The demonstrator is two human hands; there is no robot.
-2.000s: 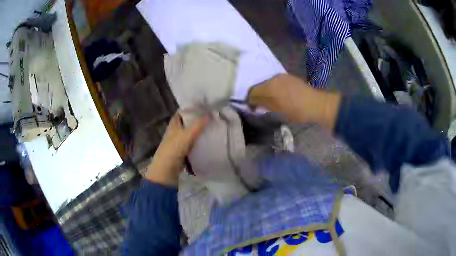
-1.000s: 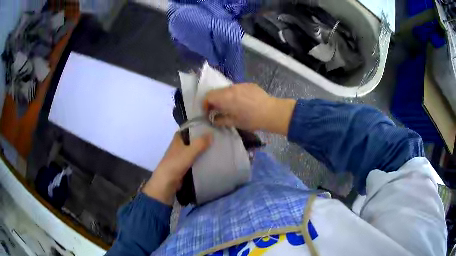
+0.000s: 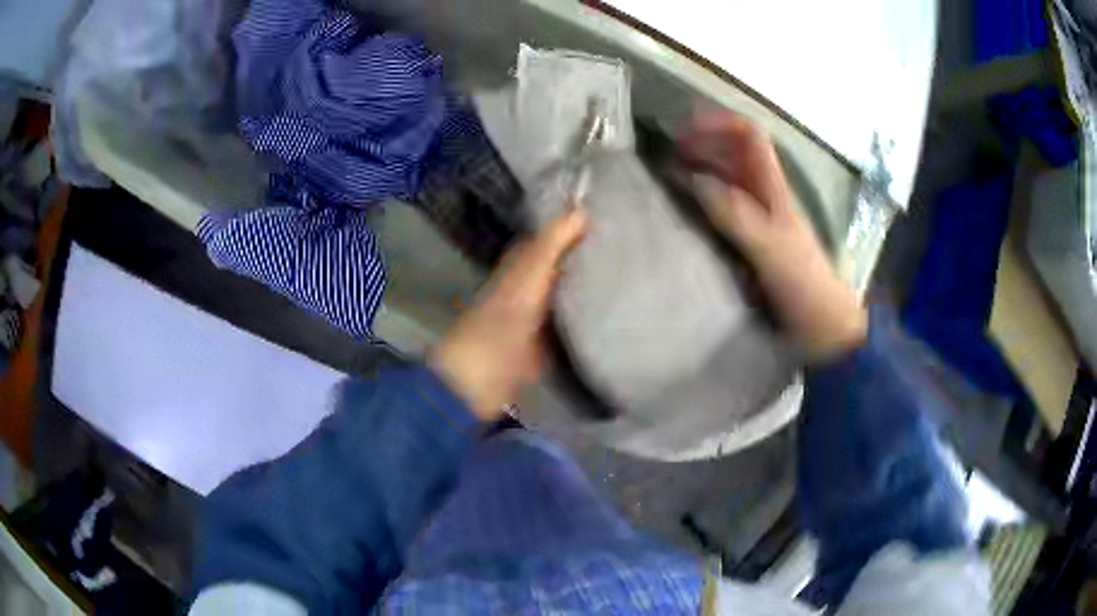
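A thick bundle of pale grey cut pieces [image 3: 662,295], with dark layers at its edge, is held up in front of me over a pale tub. A narrow tie [image 3: 589,150] crosses the bundle near its upper end, where the pieces fan out. My left hand [image 3: 511,313] grips the bundle's left side, thumb on top near the tie. My right hand [image 3: 776,229] is blurred at the bundle's upper right side. Its fingers are bent, and I cannot tell whether it touches the bundle.
The pale tub's rim [image 3: 734,439] curves below the bundle. Blue-and-white striped cloth [image 3: 343,108] hangs over the tub at upper left. A white board [image 3: 181,373] lies at left. A white table [image 3: 806,48] is at the top. Blue material [image 3: 962,277] is at right.
The view has turned right and the bundle is now over the tub instead of near my lap. My right hand has left the tie and moved to the bundle's right side.
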